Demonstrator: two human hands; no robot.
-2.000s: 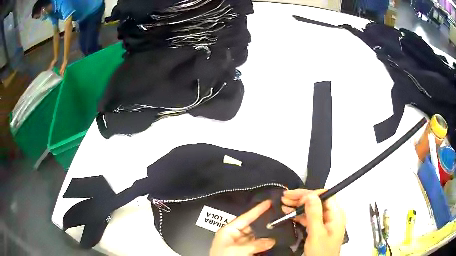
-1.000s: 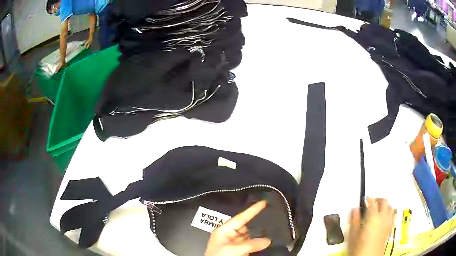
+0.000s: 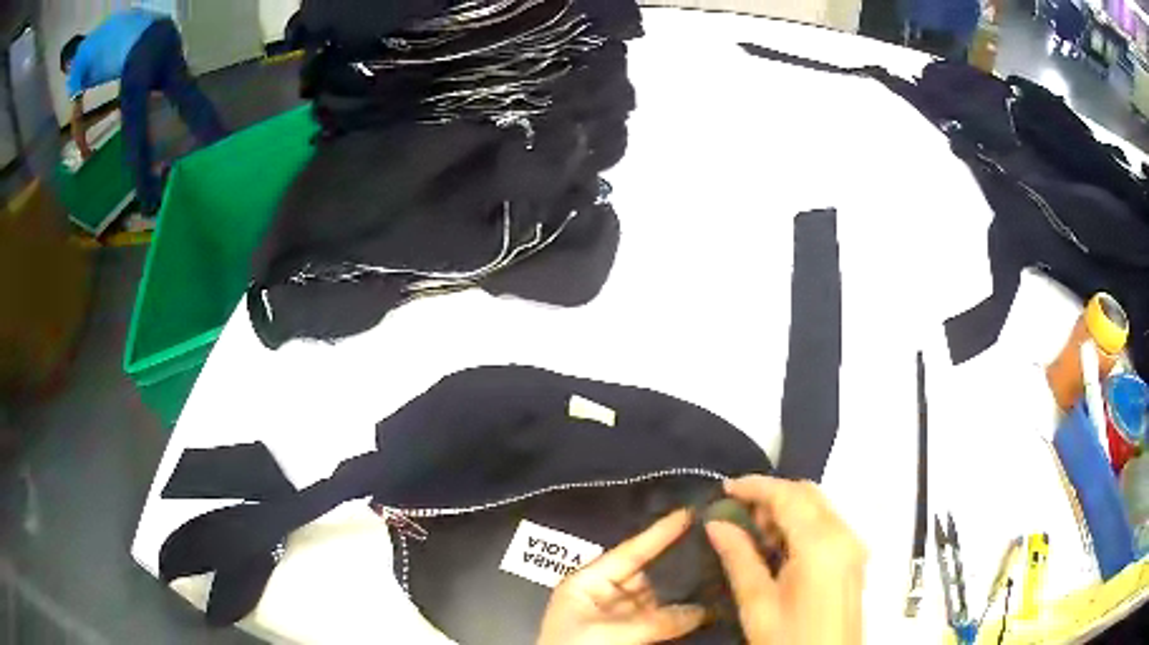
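Note:
A black half-moon bag (image 3: pixel 504 428) lies open in front of me, its dark lining facing up. A white label (image 3: pixel 551 554) with black letters is on the lining. My left hand (image 3: pixel 624 599) is at the right part of the lining and pinches black fabric. My right hand (image 3: pixel 800 554) touches the left fingertips and holds a small dark block, mostly covered by its fingers. The zipper puller (image 3: pixel 403 520) is at the opening's left end. A small cream tag (image 3: pixel 591 411) is on the outside. A wide black strap (image 3: pixel 810 340) runs up from the bag's right side.
A long black stick tool (image 3: pixel 921 466) lies right of the bag, beside snips (image 3: pixel 950 567) and a yellow cutter (image 3: pixel 1034 573). Bottles (image 3: pixel 1106 324) stand at right. Stacked black bags (image 3: pixel 441 189) are behind, a loose heap (image 3: pixel 1046 176) far right. A green bin (image 3: pixel 214 239) and a bending person (image 3: pixel 145 88) are left.
The stick tool left my right hand and now lies on the table. The small dark block is gone from the table into my right hand, which is back at the lining beside the left.

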